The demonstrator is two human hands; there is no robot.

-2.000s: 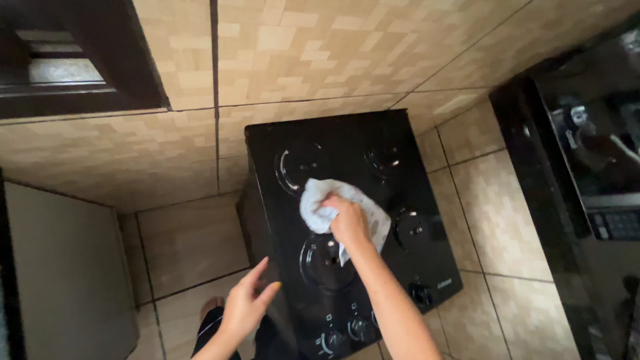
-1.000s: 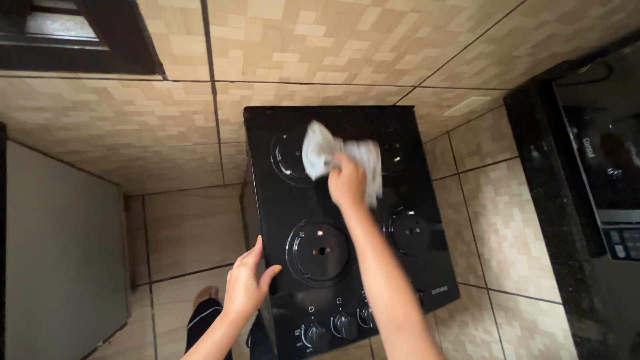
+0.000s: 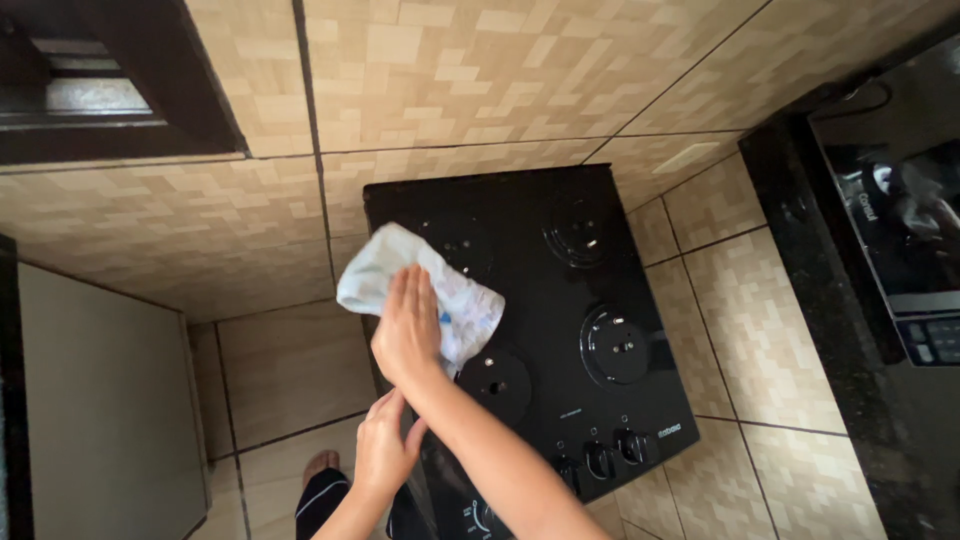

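My right hand presses a white patterned cloth with flat fingers against the left side of a black cooktop. The cloth covers part of the back left burner area and hangs slightly past the left edge. My left hand is at the cooktop's left edge, just below the right wrist, its thumb apart from the fingers; it holds nothing that I can see. Round burner recesses without grates show, among them the front right one. Black control knobs line the front, partly behind my right forearm.
A tiled wall rises behind the cooktop. At right, a microwave stands on a dark stone counter. A grey panel is at the left, a dark window frame at upper left. My foot is on the tiled floor.
My right hand has moved the cloth from the middle of the back of the cooktop to its left edge. My left hand stays near that edge. The view has shifted somewhat.
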